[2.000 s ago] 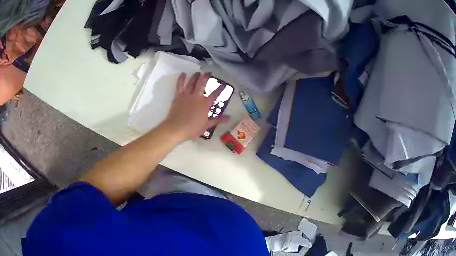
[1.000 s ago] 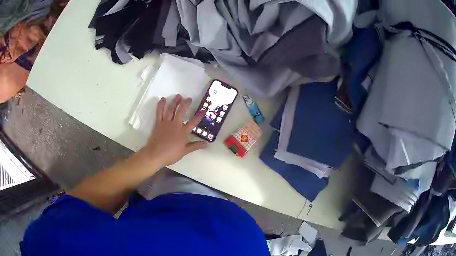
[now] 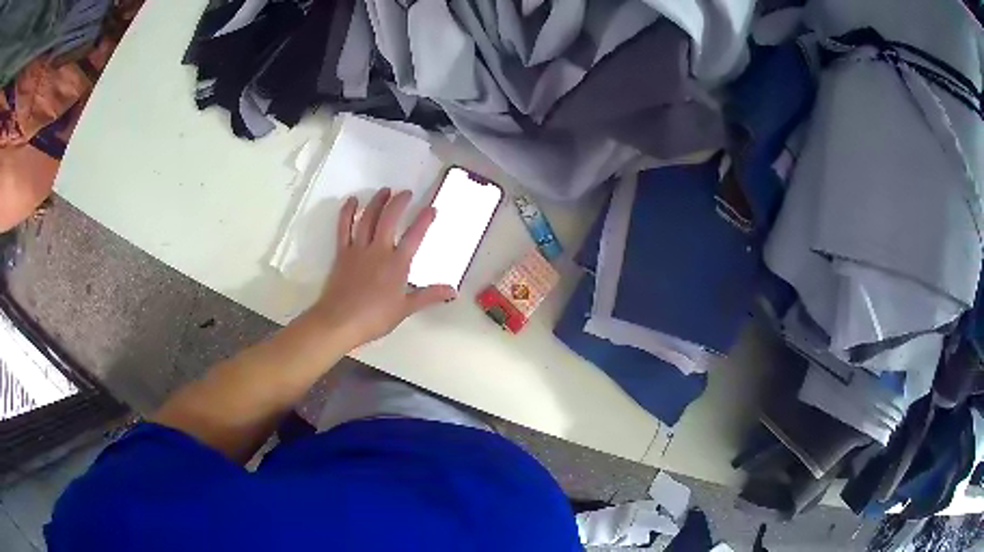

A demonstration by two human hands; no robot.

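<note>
A phone (image 3: 459, 229) lies on the cream table (image 3: 173, 178), its screen lit plain white. My left hand (image 3: 372, 275) is palm down over the phone's lower left edge and the paper stack (image 3: 372, 162), fingers spread, holding nothing. The thumb is at the phone's bottom edge. I cannot tell if the fingertips touch the screen. A blue lighter (image 3: 537, 226) and a red-and-cream cigarette pack (image 3: 520, 291) lie right of the phone. My right hand is out of view.
Grey cloth (image 3: 604, 97) is heaped behind the phone. Navy folded pieces (image 3: 680, 259) lie to the right, beside a tied grey bundle (image 3: 863, 205). White and dark offcuts (image 3: 637, 523) lie below the table edge. An orange item (image 3: 27, 178) is at far left.
My left hand has moved left off the phone's middle to its lower left edge. The screen has changed from app icons to plain white.
</note>
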